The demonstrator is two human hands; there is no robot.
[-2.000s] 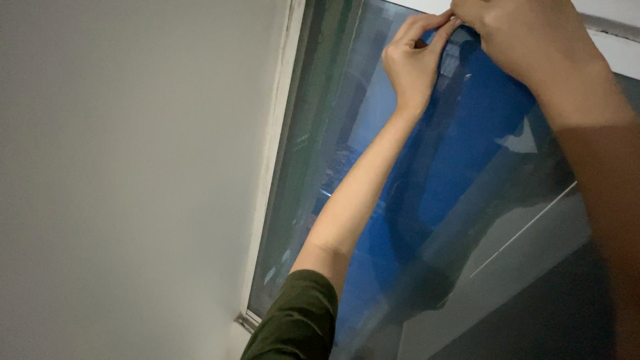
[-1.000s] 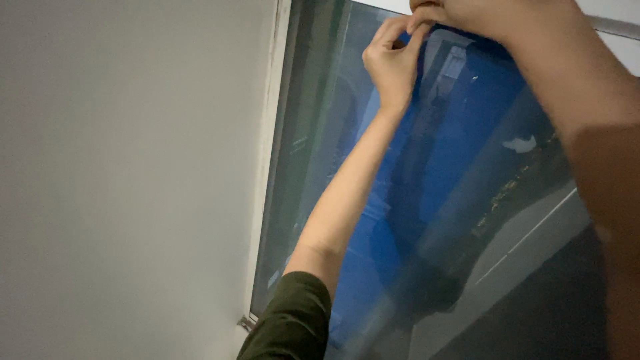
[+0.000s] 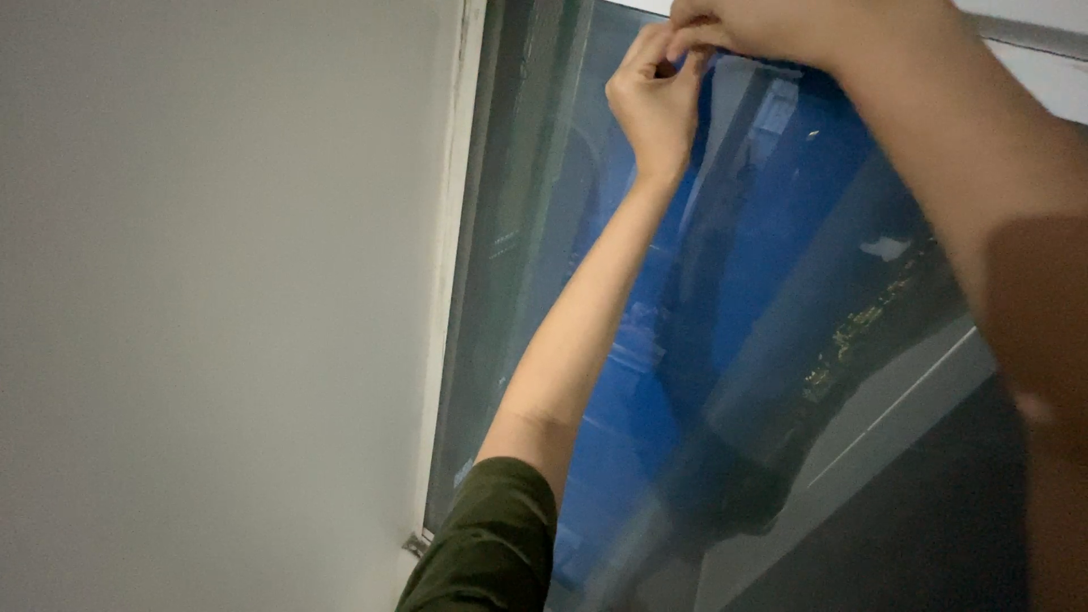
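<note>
My left hand (image 3: 654, 106) is raised at the top centre, thumb and fingertips pinched together at the upper edge of a glossy blue surface (image 3: 765, 212). Above and right of it, my right hand (image 3: 756, 30) bends over with its fingertips touching those of my left hand. Whatever may lie between the fingertips is too small or hidden to tell. The blue surface lies behind or in a window pane (image 3: 527, 212) full of reflections; which of the two cannot be told. A dark green sleeve covers my left upper arm.
A plain pale wall (image 3: 221, 297) fills the left side. The window's white side frame (image 3: 450, 255) runs down to a small metal piece (image 3: 416, 544) at its lower corner. A white top frame (image 3: 1037, 76) crosses the upper right, behind my right forearm.
Both hands have moved a little to the left along the top of the window, staying together. The view has shifted slightly.
</note>
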